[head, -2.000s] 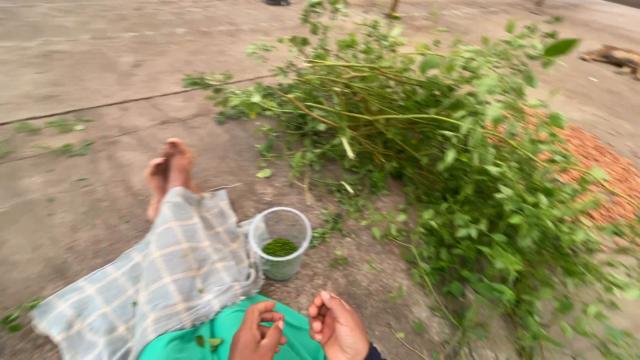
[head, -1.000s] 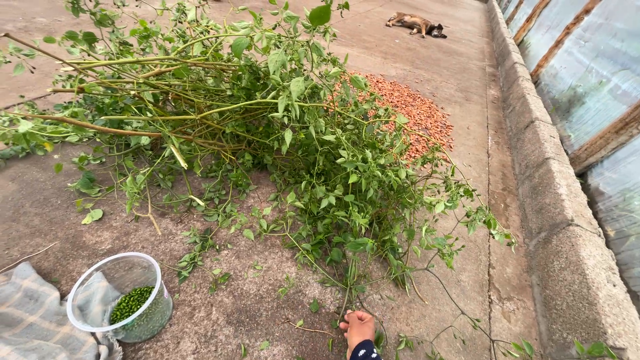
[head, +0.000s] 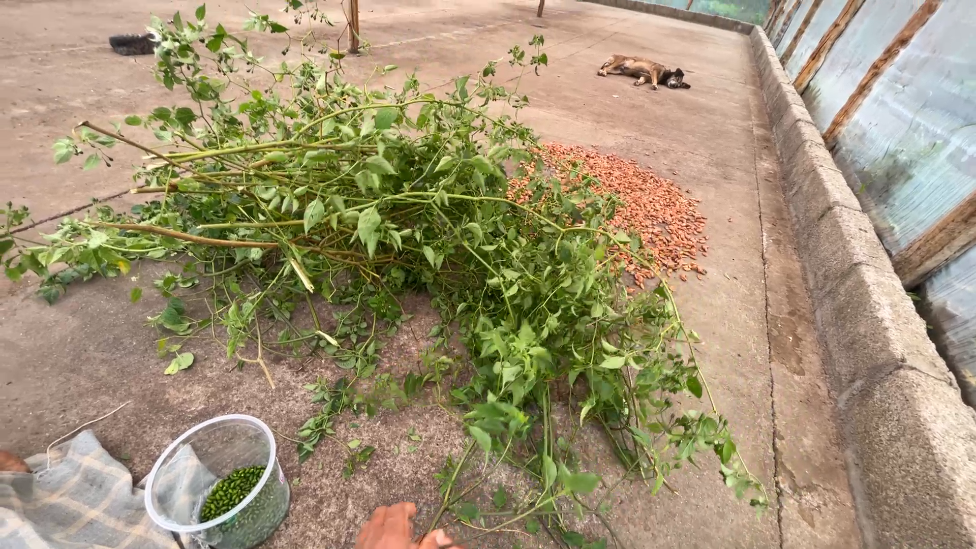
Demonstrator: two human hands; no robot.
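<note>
My right hand (head: 396,528) is at the bottom edge, partly cut off, its fingers by the thin stems of the cut leafy branches (head: 526,347). Whether it grips a stem cannot be told. My left hand is out of view. A clear plastic tub (head: 267,496) stands at the lower left, holding small green berries or peppers (head: 232,492). Beside the tub, a checked grey cloth (head: 72,488) covers part of my lap or legs.
Reddish-brown beans or seeds (head: 648,206) lie spread behind the branches. A dog (head: 644,70) lies on its side farther back. Along the right runs a low concrete curb (head: 862,305) below plastic sheeting (head: 900,114) on wooden posts. A dark object (head: 132,44) lies at the upper left.
Two seconds ago both hands were over my green-clothed lap. The right hand has since reached to the stems, and the left has left the view. The view has swung right.
</note>
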